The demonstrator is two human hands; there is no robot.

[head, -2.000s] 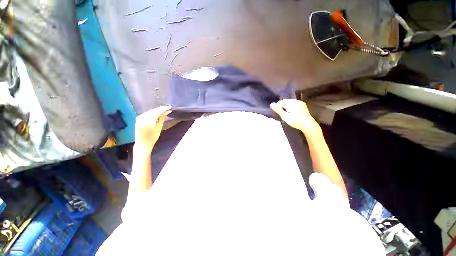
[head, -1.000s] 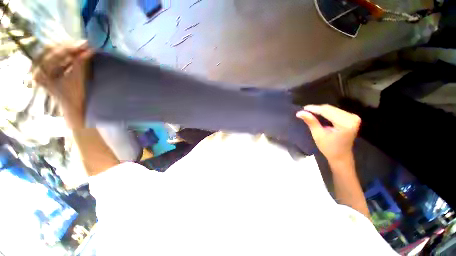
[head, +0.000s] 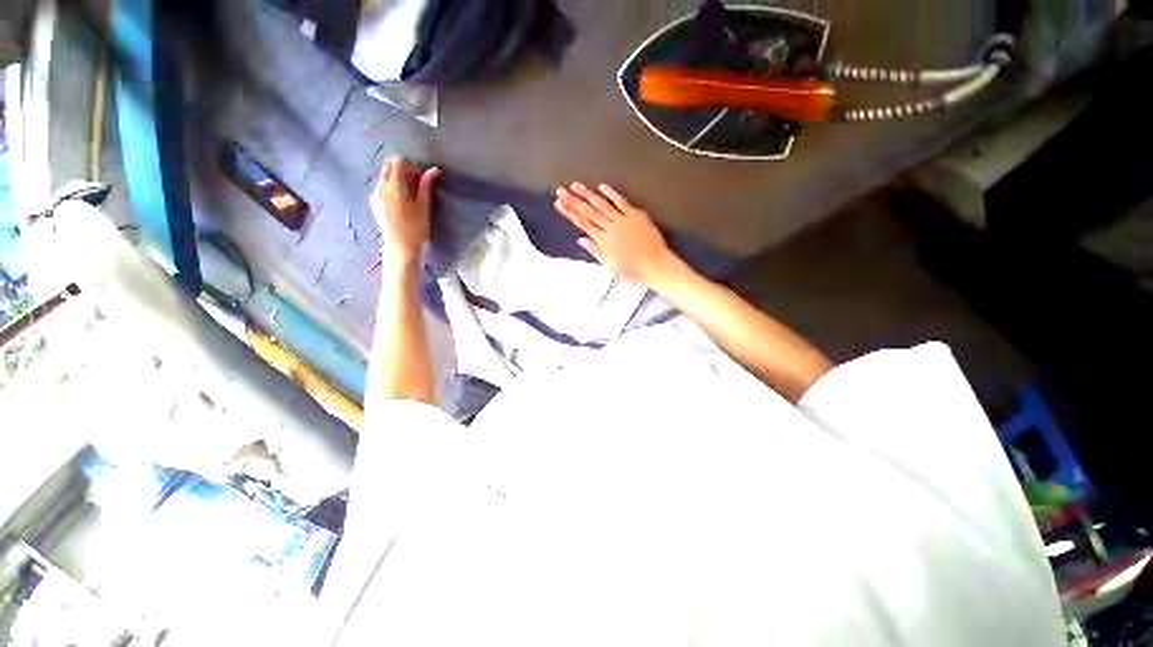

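Note:
A garment piece (head: 544,281), pale grey-white with a dark navy strip along its far edge, lies on the grey pressing table (head: 531,145) and hangs toward my body. My left hand (head: 405,202) is at the far left corner of the piece, fingers curled; whether it pinches the cloth is not clear. My right hand (head: 613,230) lies flat with fingers spread on the navy strip. The steam iron (head: 731,86) with its orange handle rests on the table beyond my right hand, untouched.
A navy and white cloth heap (head: 462,38) lies at the table's far side. A mobile phone (head: 268,187) and thread scraps lie at left. The iron's paired hoses (head: 917,95) run right. A pale padded roll (head: 190,303) is beside the table's blue edge; dark cloth is at right.
The garment piece, stretched between both hands a second ago, now lies on the table with its pale side showing. My right hand has opened flat. The view has shifted, showing the cloth heap.

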